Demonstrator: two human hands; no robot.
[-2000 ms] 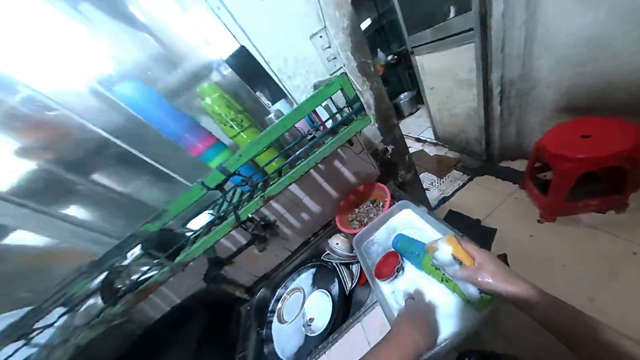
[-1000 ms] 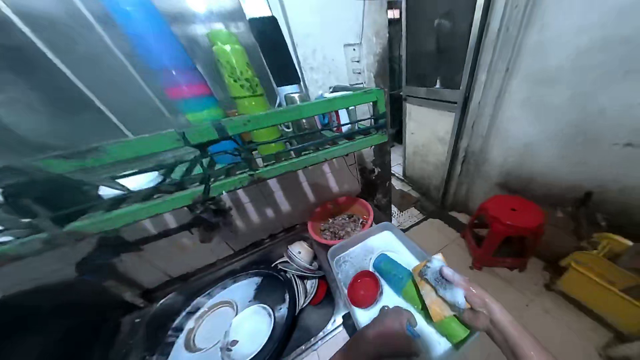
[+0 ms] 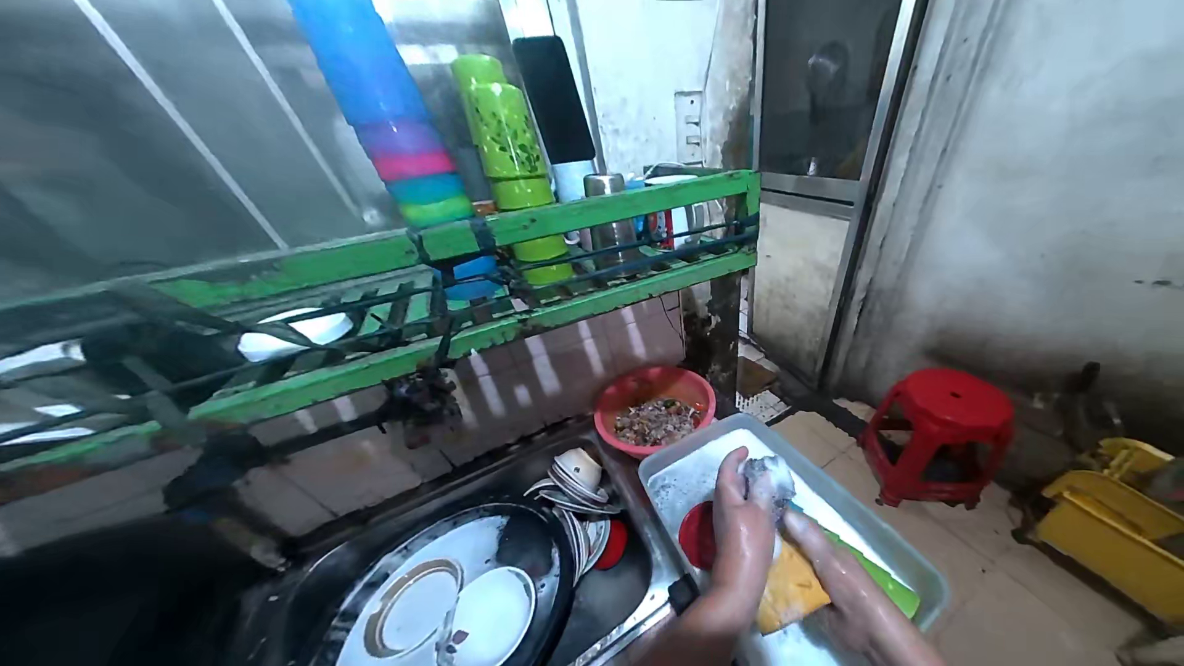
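My left hand (image 3: 743,527) and my right hand (image 3: 832,573) are close together over a grey plastic tub (image 3: 925,564) of suds. Between their fingers is a soapy, greyish-white scrubber (image 3: 770,481). A yellow sponge or cloth (image 3: 791,587) hangs below it, against my right hand. Which hand carries the scrubber's weight is hard to tell, but both touch it. A red cup or bowl (image 3: 697,536) lies in the tub left of my left hand, partly hidden by it. A green item (image 3: 888,583) lies in the tub behind my right hand.
Left of the tub, a metal sink (image 3: 634,578) holds a large black-rimmed basin, plates (image 3: 495,615) and stacked bowls (image 3: 578,472). A red basin of food scraps (image 3: 657,421) stands behind. Above runs a green rack (image 3: 592,217) with cups. A red stool (image 3: 943,425) and yellow bucket (image 3: 1110,536) stand right.
My left hand has risen from low in the tub to meet my right hand at the scrubber. The green and blue items, earlier under my right hand, are now mostly covered. The view has levelled.
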